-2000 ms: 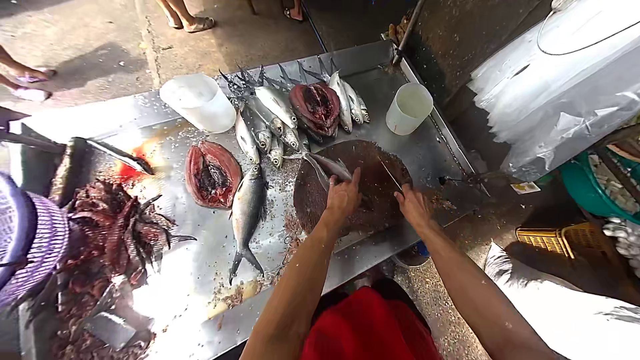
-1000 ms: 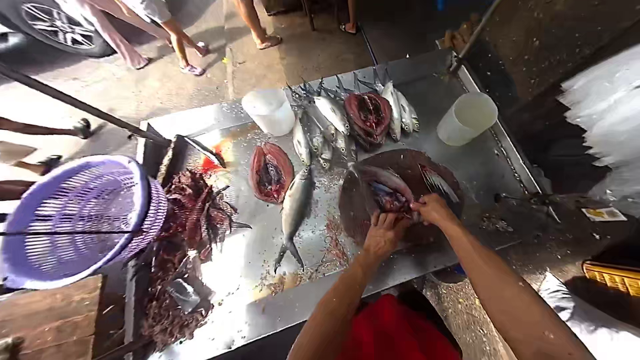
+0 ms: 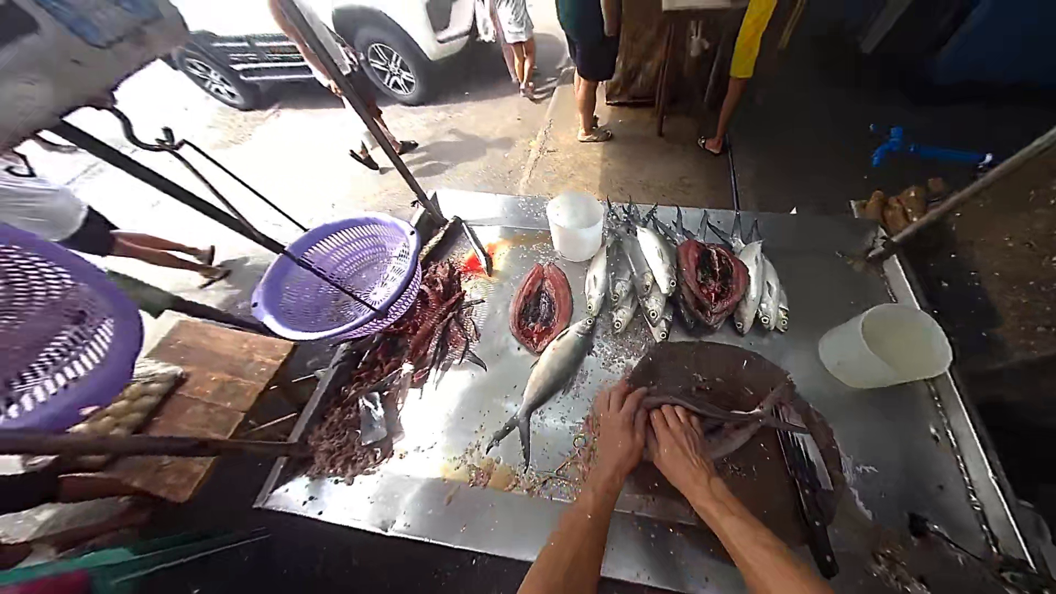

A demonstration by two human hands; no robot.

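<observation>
On a dark round chopping board (image 3: 742, 503) lies a fish (image 3: 730, 437), its tail pointing right. My left hand (image 3: 623, 421) grips its left end, and my right hand (image 3: 678, 441) is on it just beside, fingers curled over its edge. A knife (image 3: 807, 487) with a dark handle rests on the board's right side, out of my hands. One whole fish (image 3: 554, 363) lies left of the board, below an opened fish (image 3: 541, 308) with red flesh. Behind the board are several whole silvery fish (image 3: 657, 256) and another opened fish (image 3: 712, 280).
A white container (image 3: 576, 227) stands behind the fish, and a white tub (image 3: 884, 346) on the right. Fish scraps (image 3: 429, 322) are heaped at the metal table's (image 3: 462, 503) left, beside a purple basket (image 3: 338, 276). Poles slant across the left. People stand or walk beyond, near a parked vehicle (image 3: 388, 49).
Two seconds ago my right hand held the knife; now it lies on the board. Both hands have come together on the fish at the board's left side. The view has swung up and left.
</observation>
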